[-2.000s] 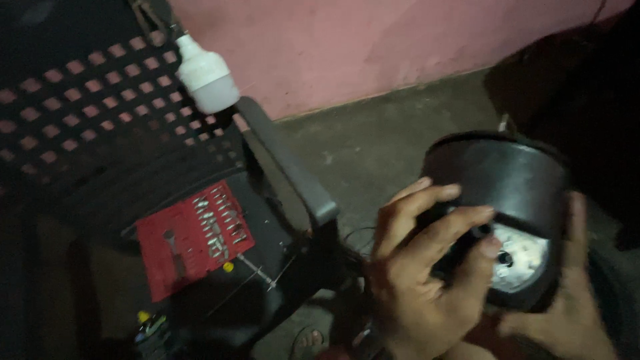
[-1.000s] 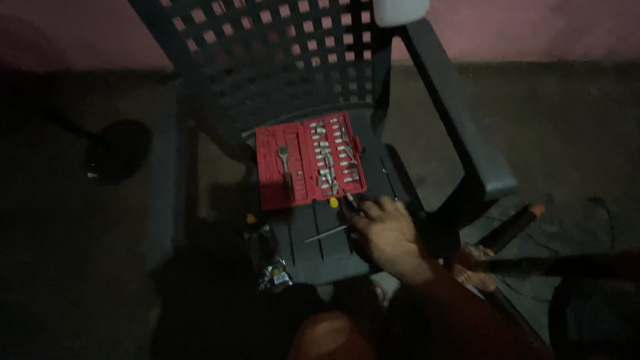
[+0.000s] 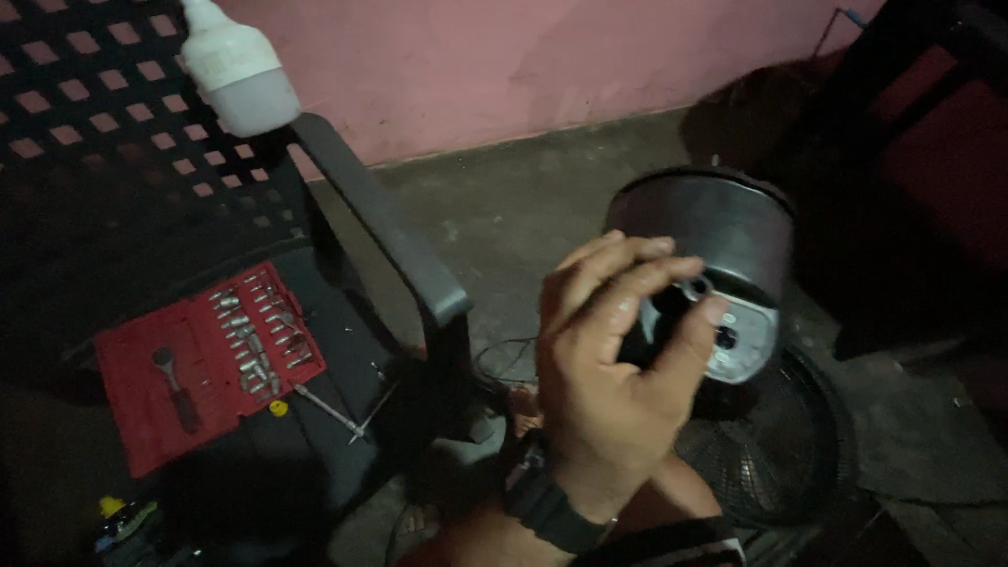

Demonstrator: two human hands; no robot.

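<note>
My left hand (image 3: 622, 346), with a dark wristwatch (image 3: 551, 504), reaches over the front of a dark, drum-shaped housing (image 3: 709, 228), probably a fan motor's. Its thumb and fingertips pinch a small dark round part with a hole (image 3: 697, 287), close to the housing's pale metal face plate (image 3: 744, 346). What lies under the palm is hidden. My right hand does not show; a patch of bare skin behind the left wrist cannot be told as arm or leg.
A black plastic chair (image 3: 378, 220) at left bears an open red socket set case (image 3: 169, 378), a T-handled tool (image 3: 331, 413) and a small yellow piece (image 3: 278, 408). A light bulb (image 3: 244, 87) hangs by its armrest. A round fan grille (image 3: 756, 457) lies low behind the wrist.
The view has swung from the chair back to the housing. One second ago a hand was over the chair seat near the T-handled tool; two seconds ago both hands were at the housing.
</note>
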